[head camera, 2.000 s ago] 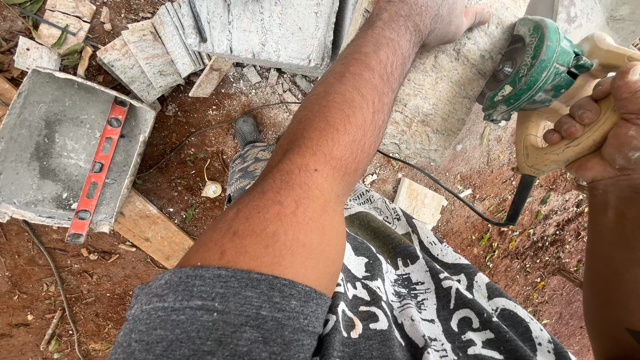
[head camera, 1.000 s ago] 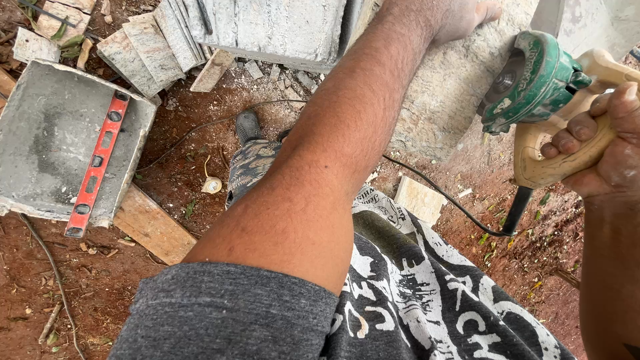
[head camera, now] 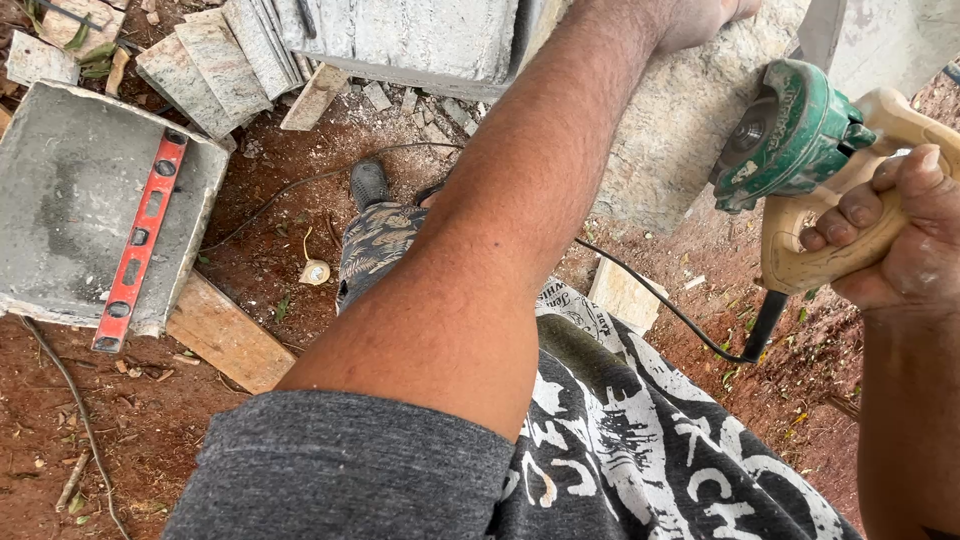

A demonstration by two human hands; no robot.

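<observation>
My right hand (head camera: 892, 217) is closed around the cream rear handle of a green circular stone saw (head camera: 787, 135), with its cord leaving the handle's lower end. The saw is at the right edge of a rough stone slab (head camera: 660, 142); whether its blade touches the stone cannot be told. At the top edge of the view, my left hand (head camera: 697, 22) rests on the same slab. Its fingers are mostly cut off by the frame, so its grip cannot be told.
At the left, a red spirit level (head camera: 141, 236) lies across a mortar-stained tray (head camera: 67, 195) beside a wooden board (head camera: 229, 330). Thin stone tiles (head camera: 217, 67) lean by a pale block (head camera: 405, 37). A tape measure (head camera: 315, 271) and the black cord (head camera: 652, 289) lie low down.
</observation>
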